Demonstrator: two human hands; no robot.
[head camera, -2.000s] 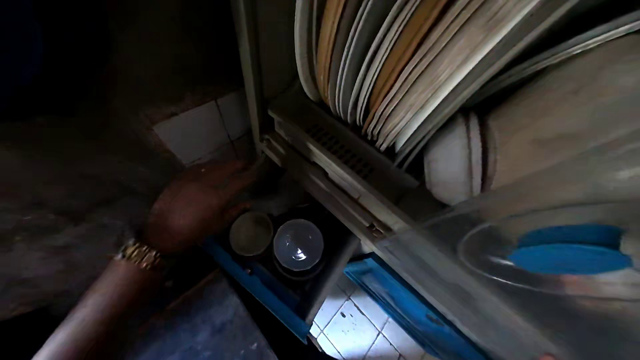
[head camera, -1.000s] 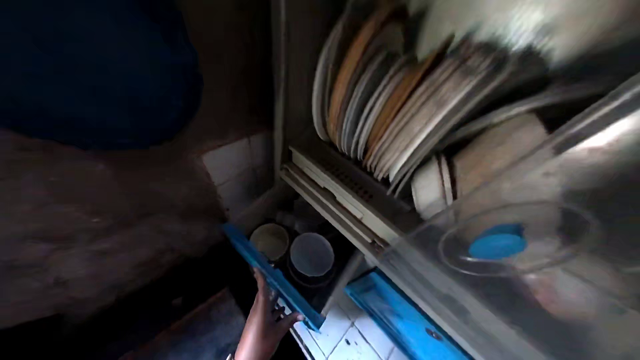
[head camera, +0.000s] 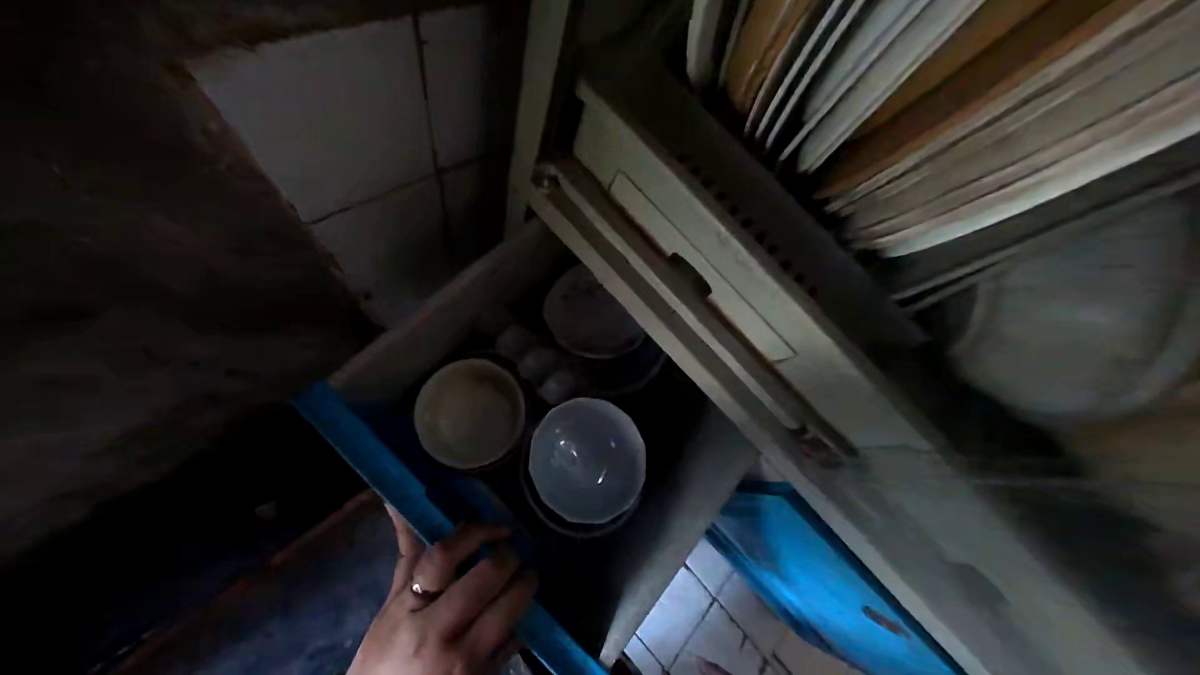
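Observation:
My left hand (head camera: 455, 595), with a ring on one finger, comes up from the bottom edge and has its fingers hooked over the blue front (head camera: 380, 464) of a pulled-out drawer. Inside the drawer, a beige round bowl (head camera: 469, 412) sits beside a whitish translucent bowl (head camera: 588, 459), both beyond my fingers. Several small round pale things (head camera: 539, 364) lie behind them, near another round dish (head camera: 592, 314) partly under the cabinet frame. The drawer's far end is dark. My right hand is out of view.
A rack of upright plates (head camera: 900, 122) stands above the pale cabinet frame (head camera: 694, 253). Another blue panel (head camera: 825, 572) slants at the lower right over the tiled floor (head camera: 684, 609). White wall tiles (head camera: 328, 112) are at the upper left, and a dark blue surface (head camera: 281, 600) lies below the drawer.
Two seconds ago my left hand was at the drawer's far left side; it moved down to the blue front and has stayed there. The view has come closer to the drawer.

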